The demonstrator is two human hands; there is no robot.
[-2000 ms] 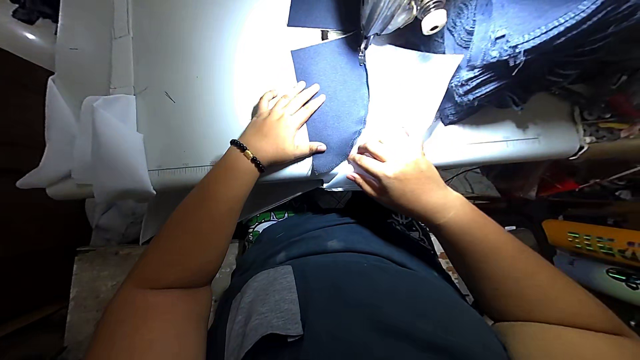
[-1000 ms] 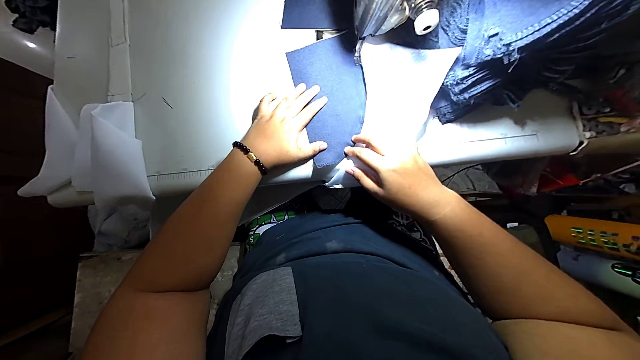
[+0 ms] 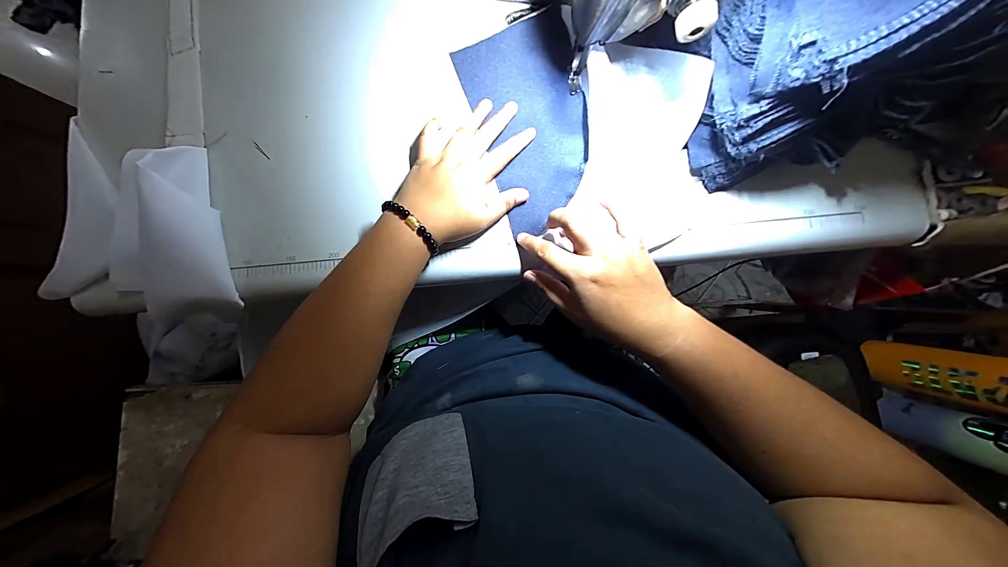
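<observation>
A dark blue fabric panel [image 3: 543, 118] lies on the white sewing machine table [image 3: 315, 142], its right edge under the presser foot [image 3: 576, 82] of a sewing machine [image 3: 610, 20]. White fabric [image 3: 646, 102] adjoins that edge on the right. My left hand [image 3: 468, 173], with a beaded bracelet at the wrist, rests flat on the panel's left part, fingers spread. Near the table's front edge, my right hand [image 3: 602, 260] has its thumb and fingers closed on the lower edge of the fabrics; the fingertips are partly hidden in the folds.
A stack of frayed dark blue denim pieces [image 3: 780, 87] lies right of the machine head. Thin white fabric pieces [image 3: 169, 213] hang over the table's front edge at the left. A printed ruler scale [image 3: 291, 266] runs along that edge.
The blue panel has moved up toward the machine, and the separate blue piece beyond it has passed out of clear sight. Both hands remain on the work.
</observation>
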